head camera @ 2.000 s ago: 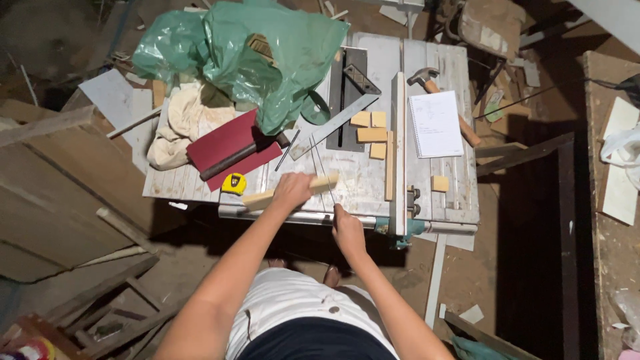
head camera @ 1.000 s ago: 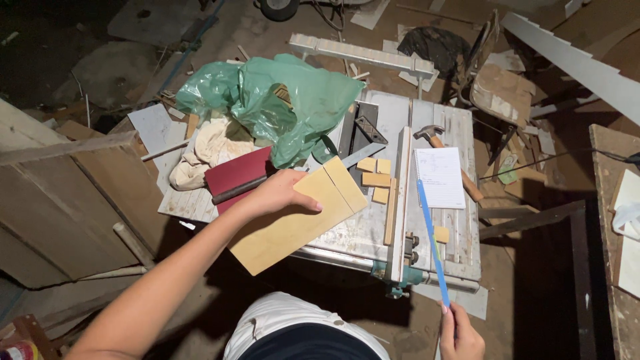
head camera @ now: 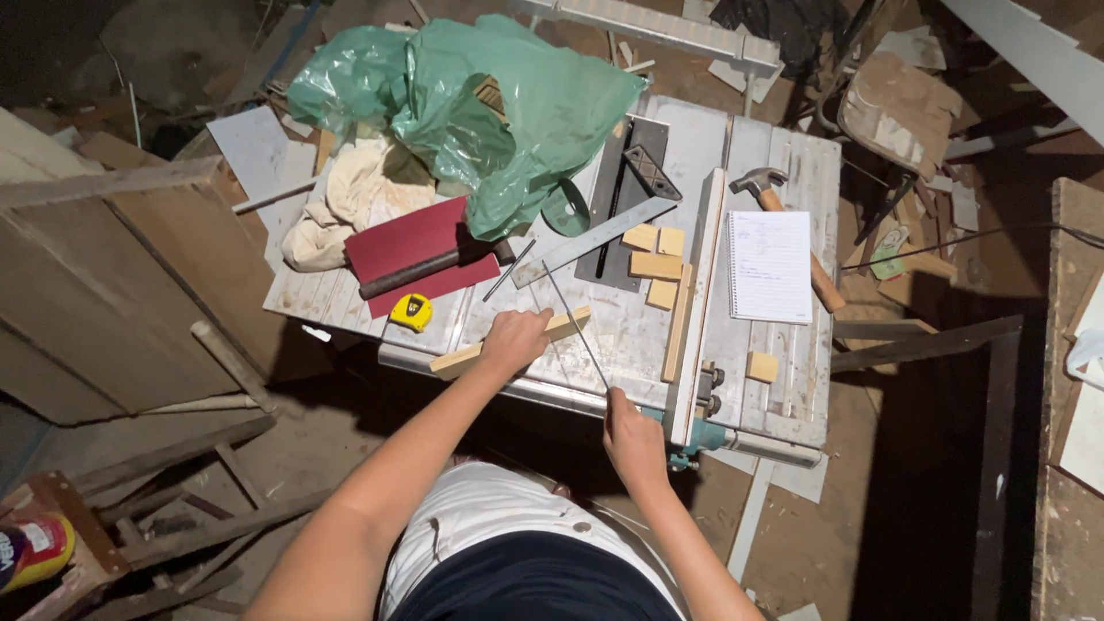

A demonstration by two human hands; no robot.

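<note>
My left hand (head camera: 516, 338) grips a wooden board (head camera: 457, 360), seen edge-on near the front edge of the table saw's metal top (head camera: 586, 371). A thin, narrow blade or strip (head camera: 576, 321) is in my right hand (head camera: 634, 431) and slants up and left past the board's right end; whether they touch I cannot tell. Beyond the hands lie a try square (head camera: 595, 241), a dark thin rod (head camera: 509, 270) and a yellow tape measure (head camera: 411, 312). Small wood blocks (head camera: 655, 265) and a wood strip (head camera: 678, 323) sit beside the saw's fence (head camera: 697, 302).
A green plastic bag (head camera: 535, 103), a cream cloth (head camera: 345, 207) and a dark red sheet (head camera: 414, 233) cover the back left. Right of the fence are a claw hammer (head camera: 802, 233), a spiral notebook (head camera: 770, 267) and one wood block (head camera: 762, 366). A worn chair (head camera: 897, 112) stands behind.
One second ago the board's broad face was showing; now it is edge-on. My right hand has moved left from the table's right side, bringing the strip, which looked blue then, near the board.
</note>
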